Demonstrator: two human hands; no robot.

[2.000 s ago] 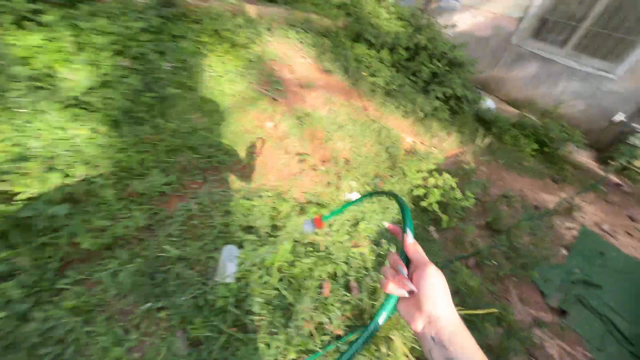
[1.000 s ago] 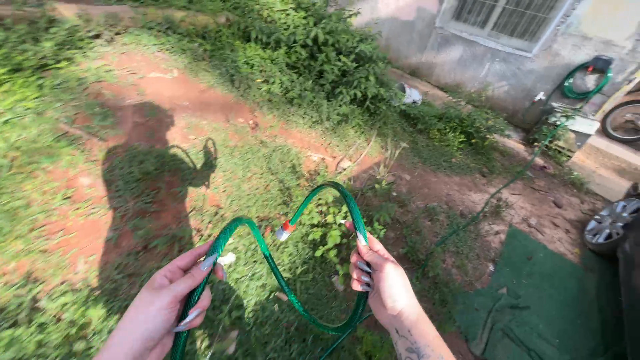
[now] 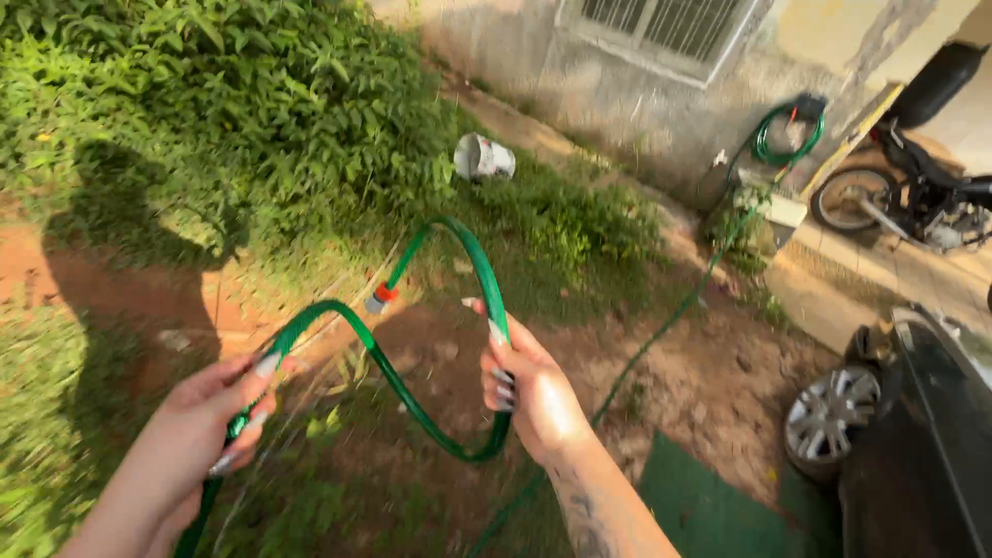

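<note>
A green garden hose [image 3: 415, 403] runs through both hands and sags in a curve between them. My left hand [image 3: 209, 418] grips it at the lower left, fingers wrapped around it. My right hand [image 3: 527, 380] is closed on the hose farther right, near the middle of the view. Past my right hand the hose arches up and over, and its end hangs down with an orange and grey hose connector [image 3: 381, 297]. From the lower middle, a stretch of green hose crosses the ground toward the wall.
A coiled green hose [image 3: 763, 143] hangs on the house wall [image 3: 527, 70] beside a parked motorcycle [image 3: 922, 186]. A dark car [image 3: 914, 434] stands at the right, by a green mat [image 3: 705, 504]. A white bucket [image 3: 485, 157] lies tipped by leafy bushes [image 3: 310, 101].
Two seconds ago only my right hand showed, holding the hose; my left hand has since come into view, gripping it too. The view has swung right toward the wall and car.
</note>
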